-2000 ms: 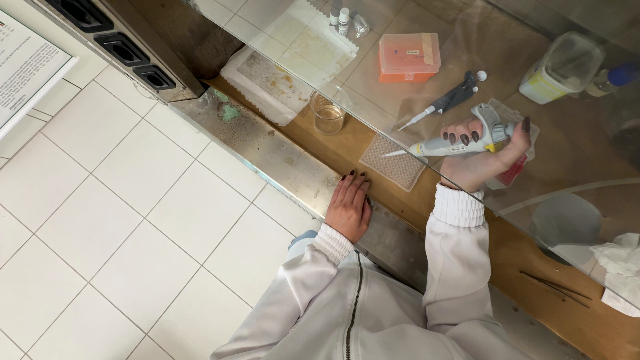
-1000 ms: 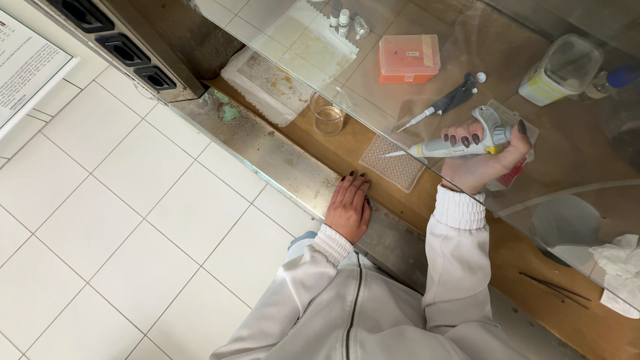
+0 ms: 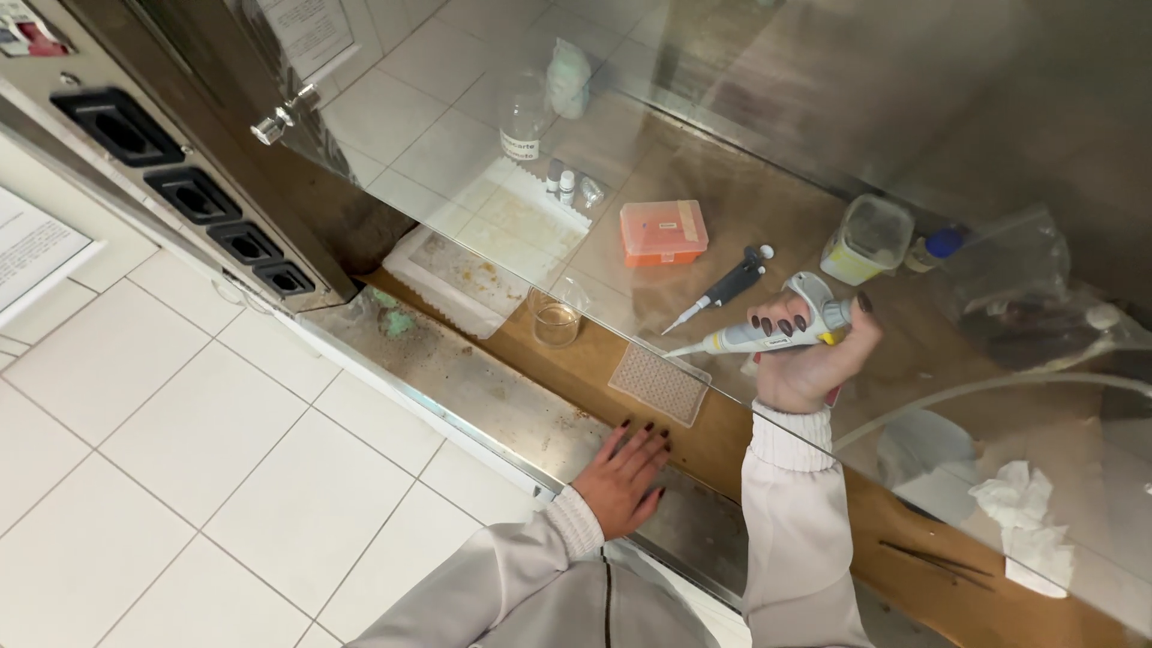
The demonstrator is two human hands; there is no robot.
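Note:
Behind the glass sash, my right hand [image 3: 801, 355] grips a light grey micropipette [image 3: 760, 337] with yellow parts, thumb at its plunger end. Its tip is over the upper edge of a clear multiwell plate [image 3: 660, 384]. My left hand [image 3: 623, 479] rests palm down with fingers apart on the cabinet's metal front edge, just below the plate, and holds nothing. A dark micropipette [image 3: 733, 278] lies above the held one. Left of the plate stands a small glass beaker [image 3: 554, 321]. An orange tip box [image 3: 664, 234] with a lid sits farther back. Something red is partly hidden behind my right hand.
A stained white tray or pad [image 3: 463, 279] lies at the left, with small vials [image 3: 566, 187] behind. At the right are a clear plastic container [image 3: 867, 239], a blue-capped bottle [image 3: 938, 247], crumpled tissue [image 3: 1017, 499] and dark tweezers [image 3: 936, 564]. The glass sash crosses above the work surface.
The view has shifted, showing more of the cabinet's back. Both hands keep about the same places, the right still holding the micropipette at the multiwell plate.

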